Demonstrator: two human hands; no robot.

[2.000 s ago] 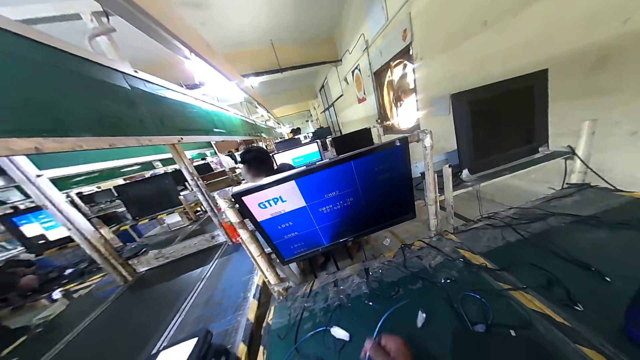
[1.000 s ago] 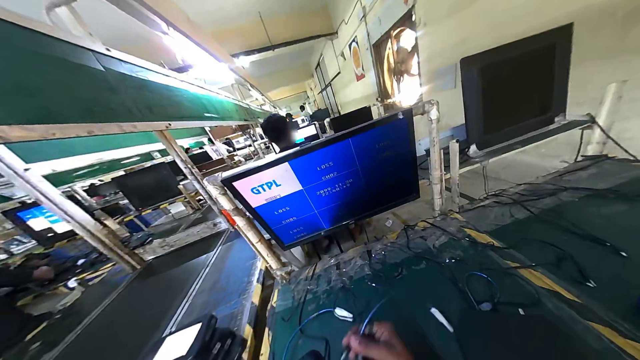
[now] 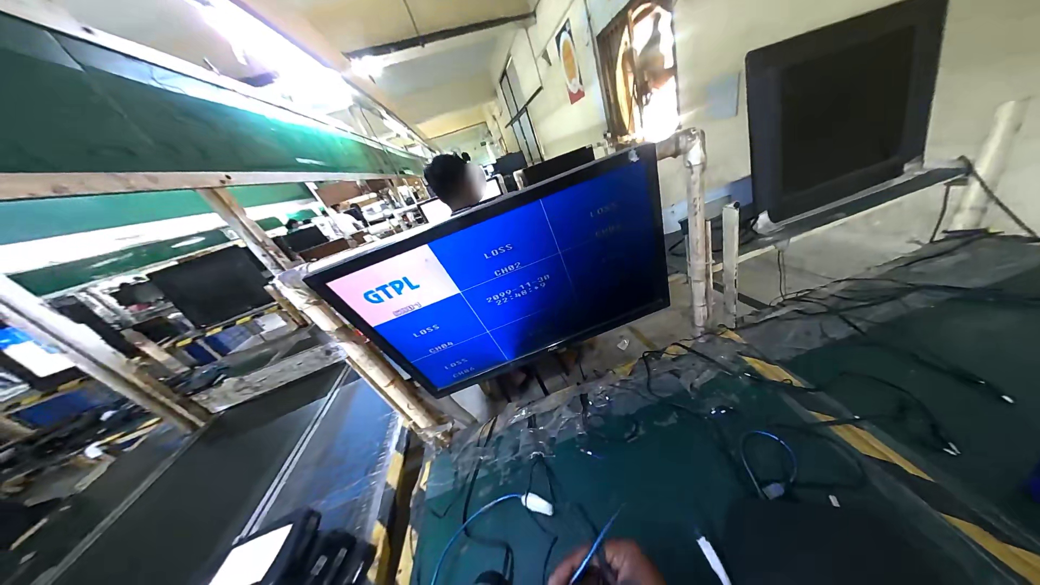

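Observation:
At the bottom edge of the head view, my right hand (image 3: 621, 562) has its fingers closed around a thin blue cable (image 3: 600, 540); a dark part beside the cable is unclear. The hand is low over the green work surface (image 3: 650, 463), and its lower part is cut off by the frame. Left of it lies a white connector (image 3: 536, 504) with another blue cable (image 3: 467, 528). A white strip (image 3: 712, 559) is to its right, near a flat dark object (image 3: 821, 540). My left hand is not in view.
A tilted monitor (image 3: 520, 284) with a blue and white picture stands beyond the surface between taped posts (image 3: 697, 236). Loose black cables (image 3: 918, 370) lie at right. Black devices (image 3: 325, 561) are stacked lower left beside a dark belt (image 3: 219, 479). A person (image 3: 451, 183) is behind the monitor.
The flat dark object at lower right is absent two seconds ago and present one second ago and now. The white strip lies farther right of the hand than at first. The view has shifted somewhat.

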